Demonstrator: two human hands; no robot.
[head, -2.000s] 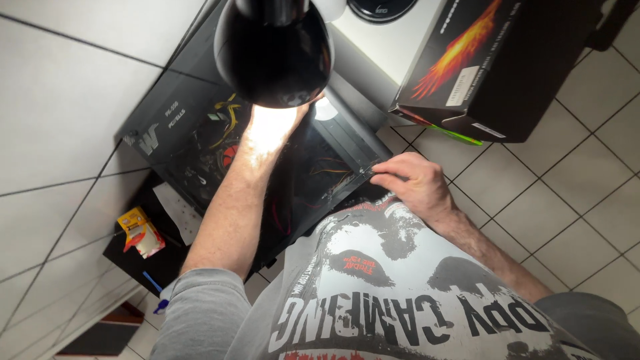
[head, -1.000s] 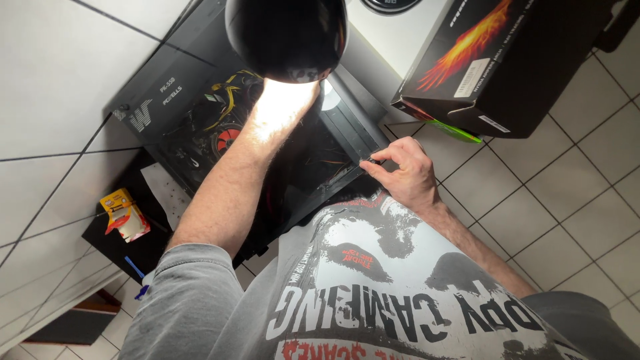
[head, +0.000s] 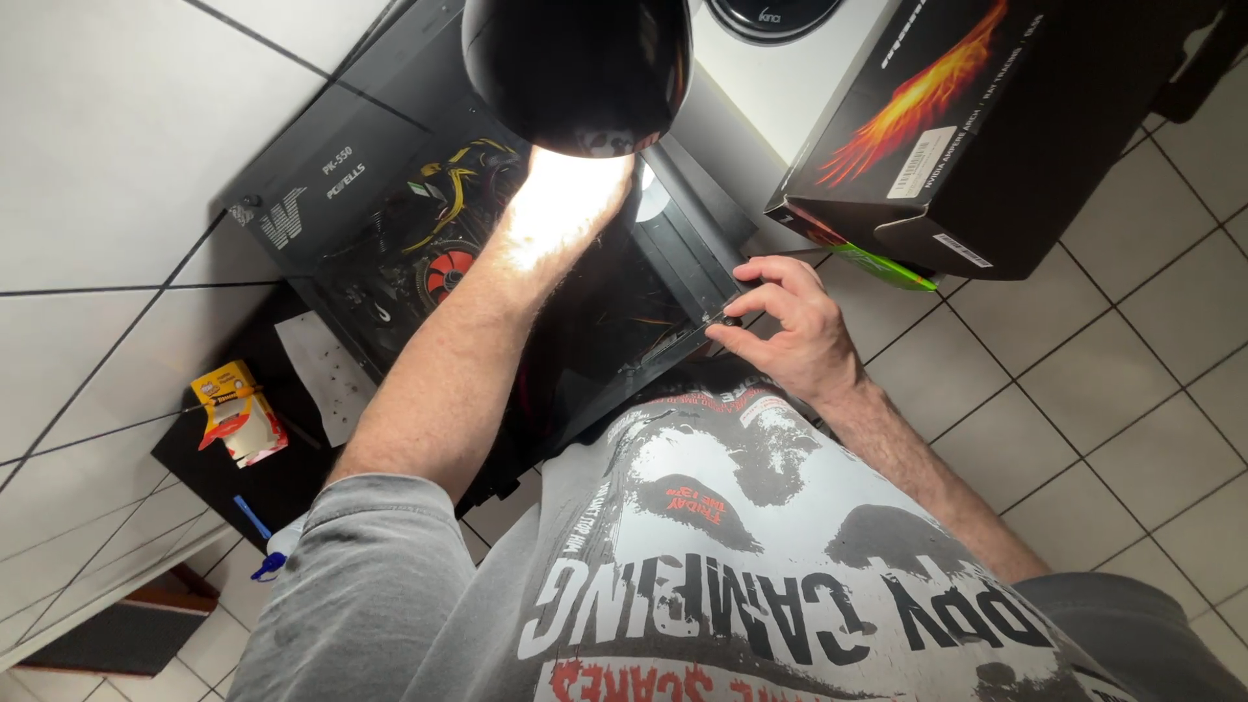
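Observation:
A black computer case (head: 370, 122) lies tilted in front of my body, its glass side panel (head: 614, 331) facing up. Through the glass a red fan (head: 448, 273) and yellow-and-black cables (head: 453, 200) show. My left hand (head: 570, 190) reaches over the panel beneath the black lamp head (head: 580, 73); strong glare and the lamp hide its fingertips, so its grip cannot be seen. At the panel's near right corner, thumb and fingers of my right hand (head: 785, 336) pinch a small dark thumbscrew (head: 731, 320). Another thumbscrew (head: 251, 201) sits at the far left corner.
A graphics card box (head: 965, 127) stands at the upper right on a white surface (head: 756, 93), beside a round black device (head: 775, 15). Left of the case, a dark surface (head: 210, 444) carries a yellow-and-red packet (head: 239, 414) and a sheet (head: 327, 375) with small dark pieces.
My right hand stays at the same corner of the panel, its fingers slightly rearranged. The left hand remains under the lamp.

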